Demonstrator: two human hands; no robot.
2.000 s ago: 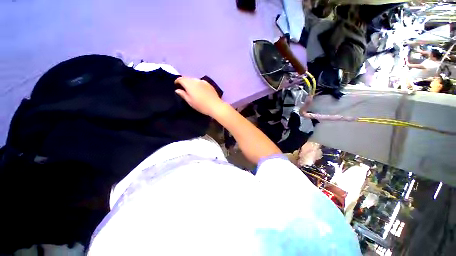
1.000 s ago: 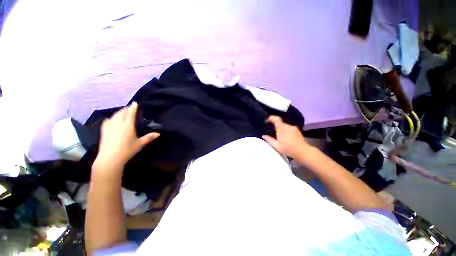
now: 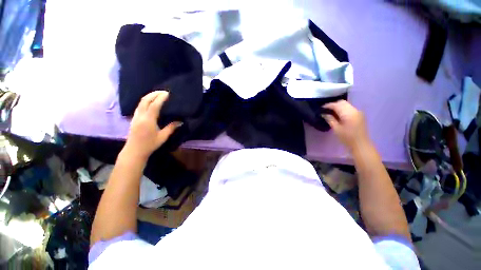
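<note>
The black garment (image 3: 263, 118) lies bunched on the purple-covered pressing table (image 3: 374, 116), its near part at the front edge. Its pale grey-blue inner side (image 3: 269, 45) faces up at the back and middle. A black part, folded over, lies at the left. My left hand (image 3: 150, 121) rests on the near side of that black part, thumb and fingers apart; whether it pinches cloth is unclear. My right hand (image 3: 343, 121) holds the black edge at the garment's right end between thumb and fingers.
The steam iron (image 3: 428, 140) rests at the right table edge, with yellow lines (image 3: 460, 184) leaving it. A black block (image 3: 432, 52) lies at the far right, a pale blue scrap (image 3: 468, 97) beside the iron. Cloth scraps (image 3: 58, 184) are heaped below the table at left.
The garment has been opened out further back on the table, and much more of its pale inner side shows. My left hand came into view, and both hands now are on the garment.
</note>
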